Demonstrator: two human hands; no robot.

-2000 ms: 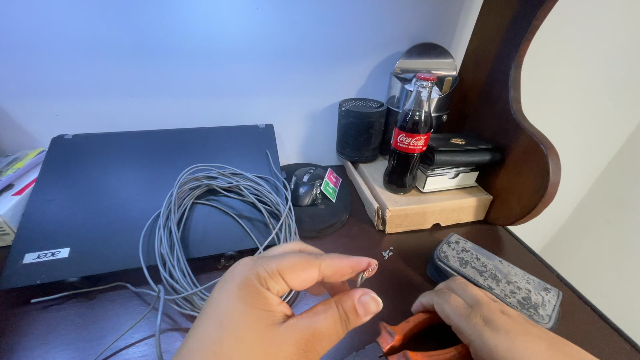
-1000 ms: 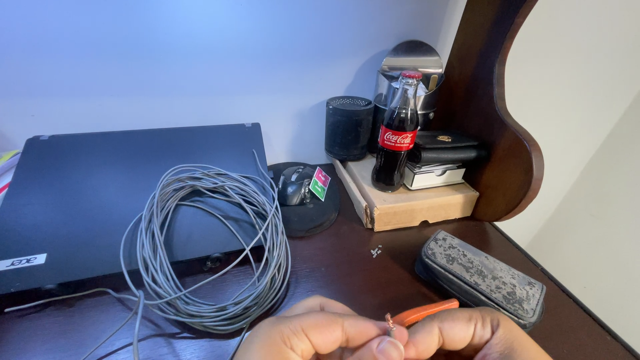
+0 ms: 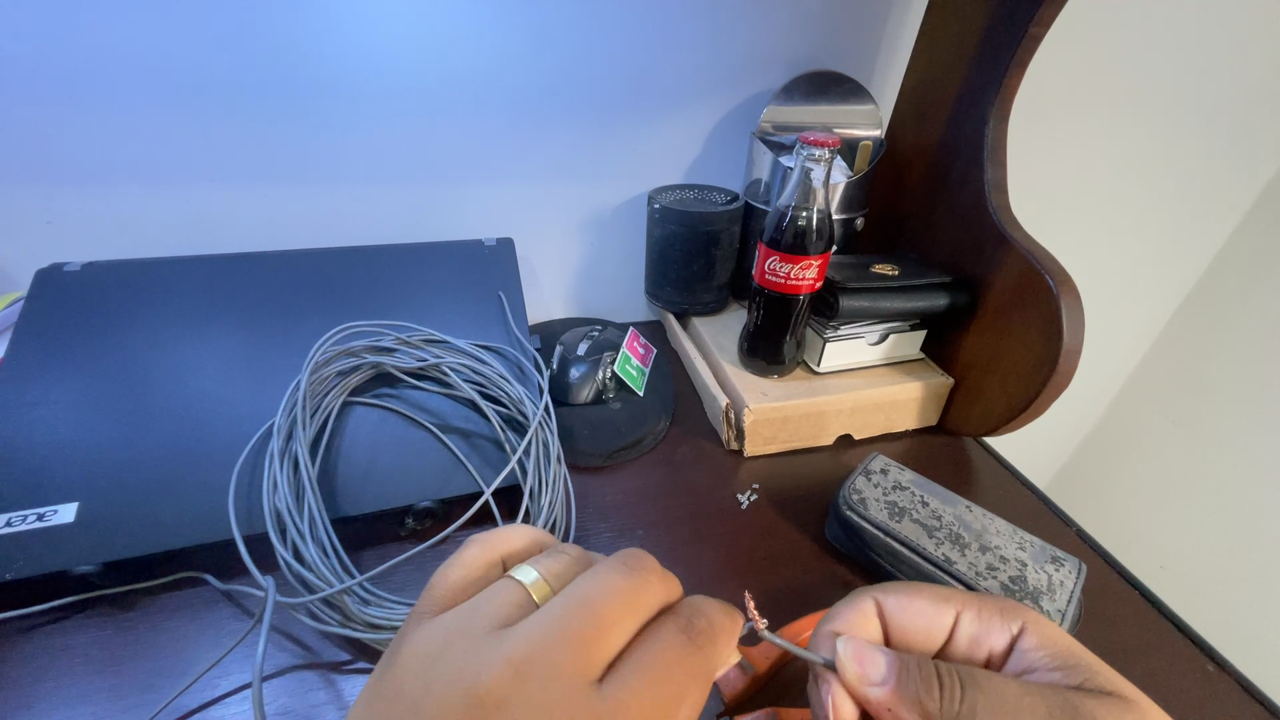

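Observation:
Between my two hands, near the bottom edge, bare copper strands (image 3: 755, 612) are twisted together and stick upward where two grey wire ends meet. My right hand (image 3: 960, 655) pinches the grey wire (image 3: 800, 652) on one side between thumb and finger. My left hand (image 3: 570, 630), with a ring on one finger, is closed at the other side of the joint; its fingertips are partly hidden. Orange-handled pliers (image 3: 790, 635) lie on the desk beneath the hands, mostly covered. A large coil of grey cable (image 3: 330, 500) rests against the laptop, left of the joint.
Behind the coil lies a closed Acer laptop (image 3: 200, 380). A mouse (image 3: 585, 365) sits on a round black pad (image 3: 625, 430). A Coca-Cola bottle (image 3: 785, 270) stands on a cardboard box (image 3: 850, 405). A worn case (image 3: 960, 530) lies at right, small metallic bits (image 3: 747, 496) nearby.
My right hand has left the orange-handled pliers, which it touched two seconds ago, and now pinches grey wire. My left hand has turned so that its back faces up.

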